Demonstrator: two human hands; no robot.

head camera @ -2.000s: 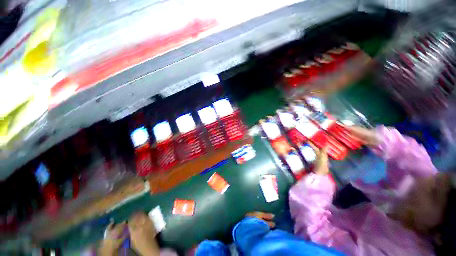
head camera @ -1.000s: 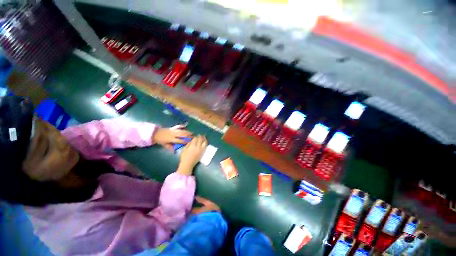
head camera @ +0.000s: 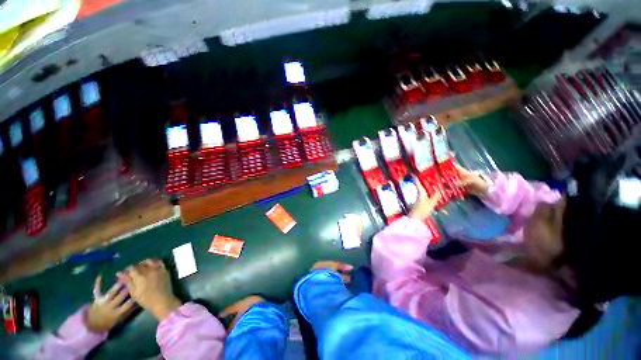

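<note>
My left hand [head camera: 242, 305] lies at the near edge of the green belt [head camera: 263, 256], partly covered by its blue sleeve. My right hand [head camera: 332, 266] lies at the same edge, fingers pointing right. I see nothing held in either, but their undersides are hidden. In front lie two orange cards [head camera: 226, 246], a white card [head camera: 185, 260], a white rectangular piece [head camera: 349, 231] and a small blue, white and red packet [head camera: 323, 183]. Beyond them, red keypad phones with pale screens [head camera: 251, 151] stand in a row above a brown wooden strip [head camera: 239, 197].
At right, a person in pink [head camera: 467, 281] has both hands on red phones in a clear tray [head camera: 372, 204]. At left, another person's pink-sleeved hands [head camera: 147, 285] are over the belt. Stacked trays [head camera: 587, 112] stand far right. A white shelf [head camera: 232, 31] spans above.
The view swung left, then back right. Both my hands stay near the belt edge. The right-hand person's hands remain at the trayed phones. The cards and packet show no clear move.
</note>
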